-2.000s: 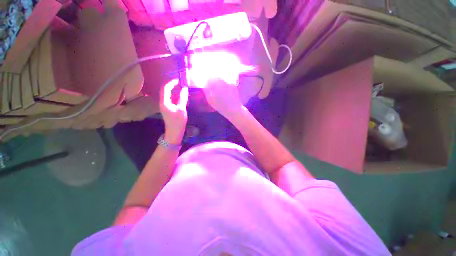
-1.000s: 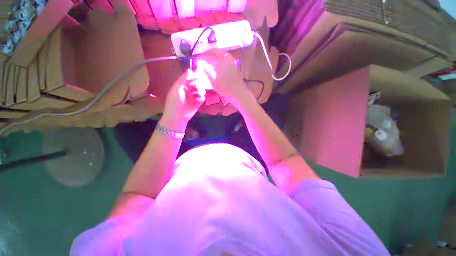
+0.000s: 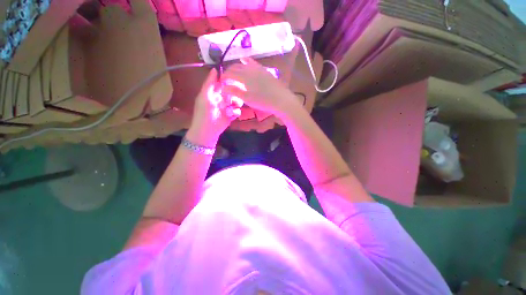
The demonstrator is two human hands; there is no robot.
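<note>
My left hand point(image 3: 209, 109) is palm up below the power strip, with small bright pieces point(image 3: 217, 99) in the palm, washed out by pink-violet light. My right hand point(image 3: 256, 86) reaches over from the right, its fingers at the left palm; whether it pinches a piece cannot be told. The lamp is mostly hidden behind my right hand; only a small dark and glowing part point(image 3: 275, 73) shows. The white power strip point(image 3: 247, 43) lies just beyond the hands, with dark plugs and a thin black cord.
Brown die-cut boxes point(image 3: 115, 63) stand at left, crossed by a pale grey cable point(image 3: 124, 99). A carton of grey-white parts point(image 3: 22, 23) is at top left. Flattened cartons point(image 3: 427, 43) lie at upper right, above a large open carton point(image 3: 383, 141) with a clear bag point(image 3: 443, 152) inside.
My left hand has come right and up, under my right hand, and its palm with pieces now shows. My right hand has moved across the lamp. The bright glow over the lamp has shrunk.
</note>
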